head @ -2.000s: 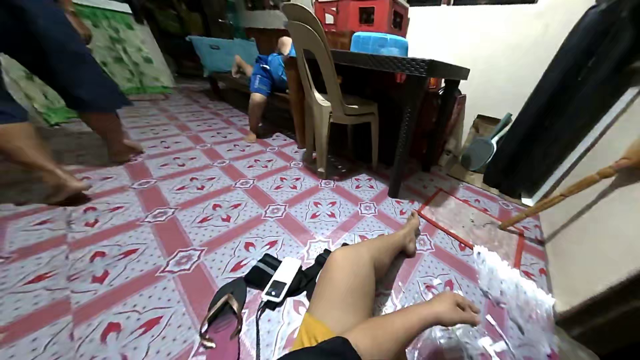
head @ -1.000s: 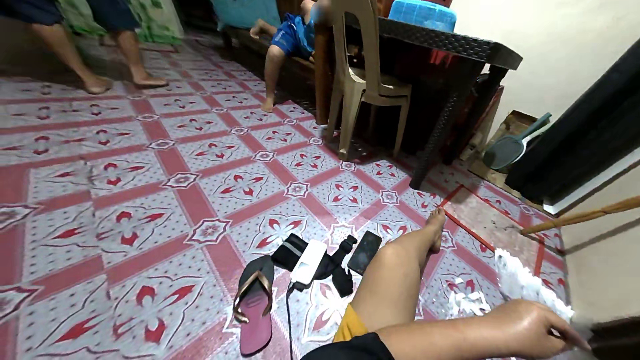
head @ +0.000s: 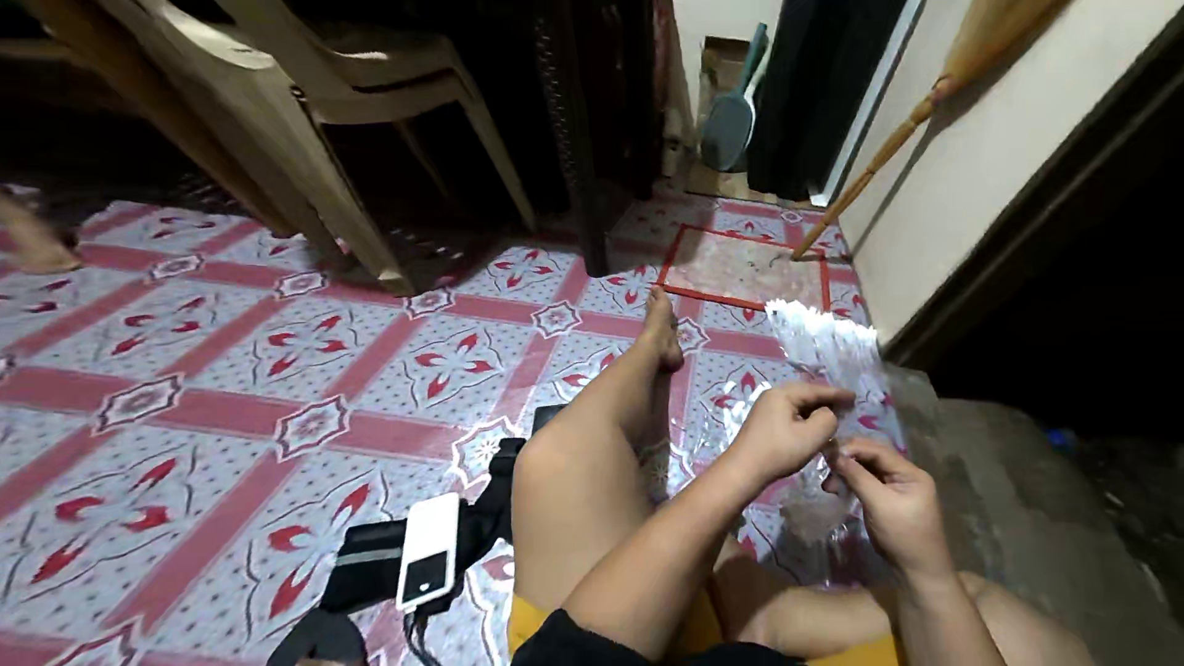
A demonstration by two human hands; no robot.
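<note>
My left hand is raised above the floor between my legs, its thumb and index finger near a bit of clear plastic. My right hand is close beside it, thumb and fingers pinched on the clear plastic. More clear plastic lies just below the hands. Beyond them is a bunch of clear plastic strips or sachets with white ends, spread on the patterned floor covering. Loose clear plastic pieces lie left of my left hand.
A white device with a cable rests on black straps, by a dark flip-flop. A plastic chair and dark table leg stand ahead. A broom leans on the right wall, near a red-edged mat. Someone's foot shows at left.
The view has swung right and down. My right hand has come into view beside my left hand, which was above the floor near the plastic strips one second ago.
</note>
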